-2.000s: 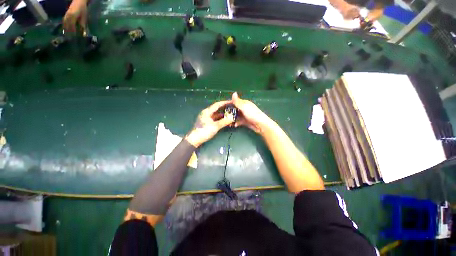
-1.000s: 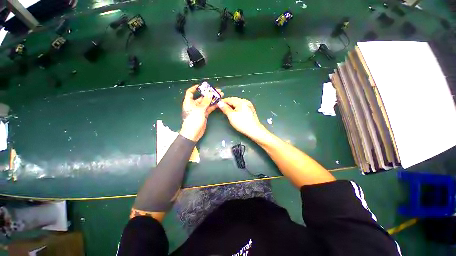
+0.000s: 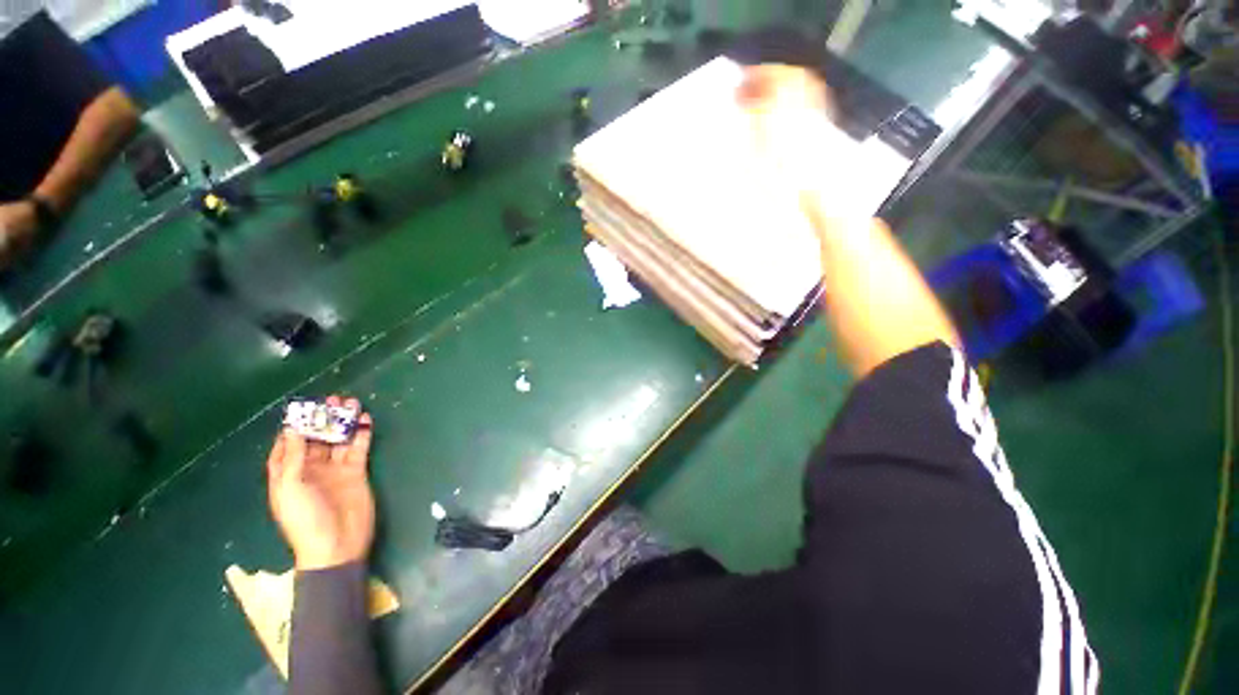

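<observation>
My left hand [image 3: 322, 496], with a grey sleeve on the forearm, is palm up over the green bench. It holds a small circuit board assembly [image 3: 324, 421] with white and silver details at its fingertips. My right hand [image 3: 788, 102] is blurred and reaches over the far part of the stacked boards [image 3: 707, 183], which have a white top and brown-grey edges. Whether its fingers hold anything cannot be told. A bundled black cord [image 3: 476, 534] lies on the bench to the right of my left hand.
Part-built black units with yellow patches [image 3: 347, 190] lie along the belt [image 3: 449, 245]. Torn scrap paper [image 3: 272, 604] lies under my left forearm. A white scrap [image 3: 612, 276] lies beside the stack. Another person's arm [image 3: 88, 156] is at the far left. A blue stool [image 3: 965, 292] stands at the right.
The view has turned to the right. My right hand has left the board assembly and moved over the stack. My left hand still holds the assembly, now palm up.
</observation>
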